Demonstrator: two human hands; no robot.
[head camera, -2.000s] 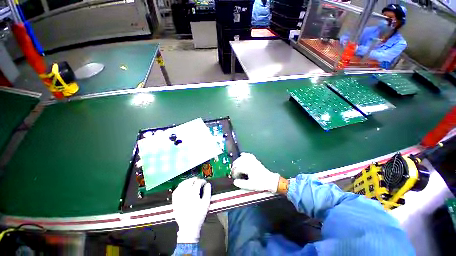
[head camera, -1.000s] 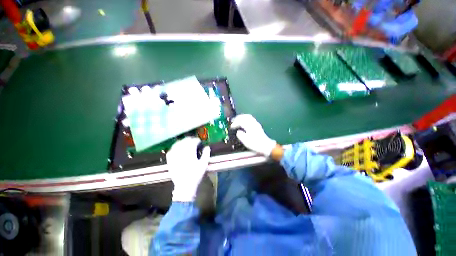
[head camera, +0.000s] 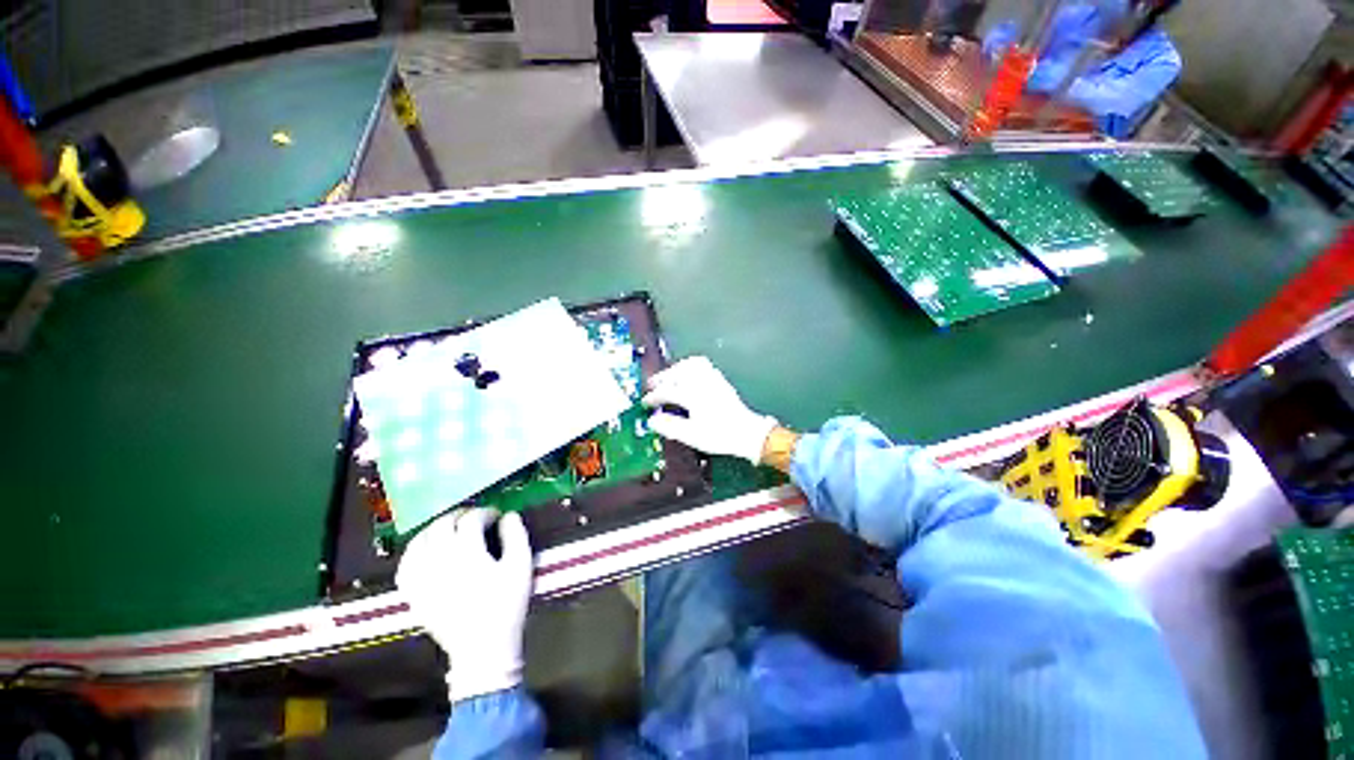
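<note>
A pale cover sheet (head camera: 490, 416) with a small black knob (head camera: 475, 371) lies askew over a green circuit board (head camera: 631, 446) in a black carrier (head camera: 357, 542) on the green belt. White capacitor tops show through the sheet. My left hand (head camera: 468, 587), in a white glove, is at the near edge of the board, below the sheet's lower corner. My right hand (head camera: 705, 408), also gloved, is at the board's right edge with its fingertips over it. Whether either hand grips the board cannot be told.
Several green boards (head camera: 943, 253) lie solder side up on the belt at the back right. A yellow-and-black caged fan (head camera: 1121, 453) stands at the right, beside a red-orange post (head camera: 1284, 305). A person in a blue smock (head camera: 1121, 67) is beyond the belt. A steel table (head camera: 757, 89) stands behind.
My left hand has moved left along the carrier's near edge. My right hand has moved from the carrier's right rim onto the board's right edge. The camera view has also shifted.
</note>
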